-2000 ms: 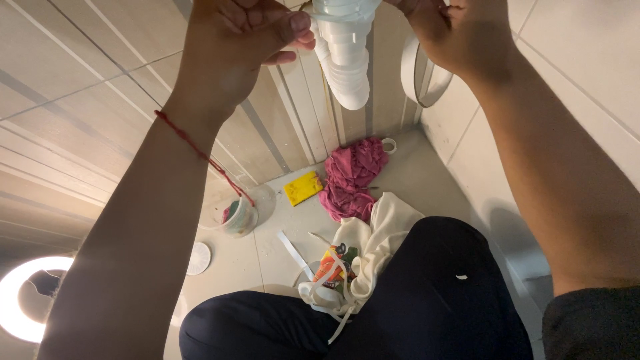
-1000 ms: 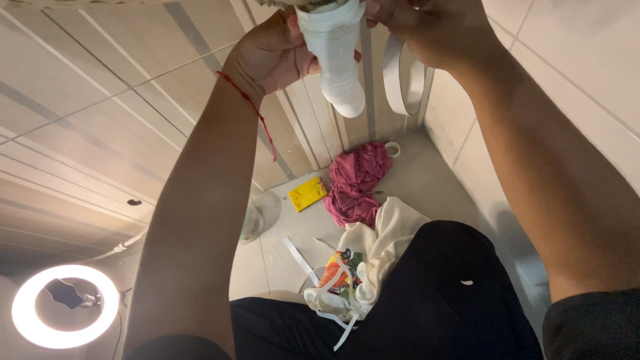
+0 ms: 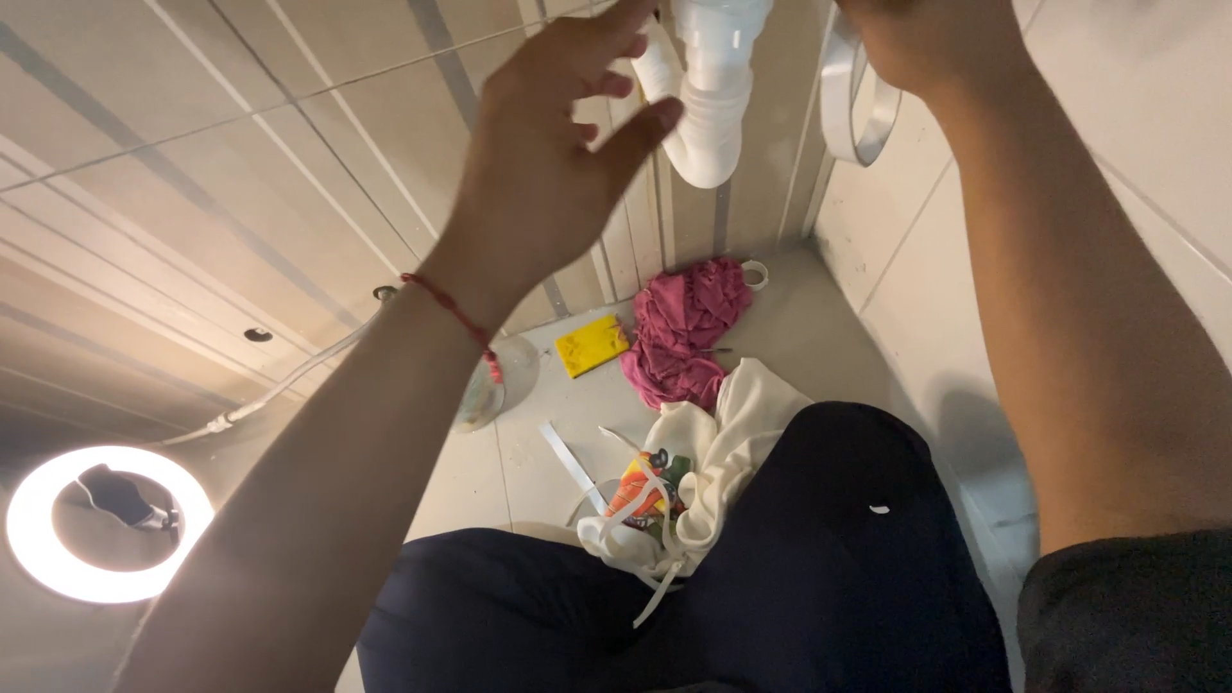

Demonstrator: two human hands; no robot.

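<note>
A white corrugated plastic drain pipe hangs down at the top centre and bends into a U. My left hand is beside it on the left, fingers apart, with the thumb tip overlapping the pipe in view; whether it touches cannot be told. It appears to hold nothing. My right hand is raised at the top right of the pipe, and its fingers are cut off by the frame's top edge, so what it holds is hidden. Close below that hand hangs a white band-like loop.
On the tiled floor lie a yellow sponge-like block, a crumpled pink cloth, a white strip and a cream drawstring bag with colourful contents. A clear container is partly behind my left wrist. A lit ring lamp is at lower left.
My left hand has come away from the top of the pipe, lower and with its fingers spread. The pipe's bend shows more fully beside it.
</note>
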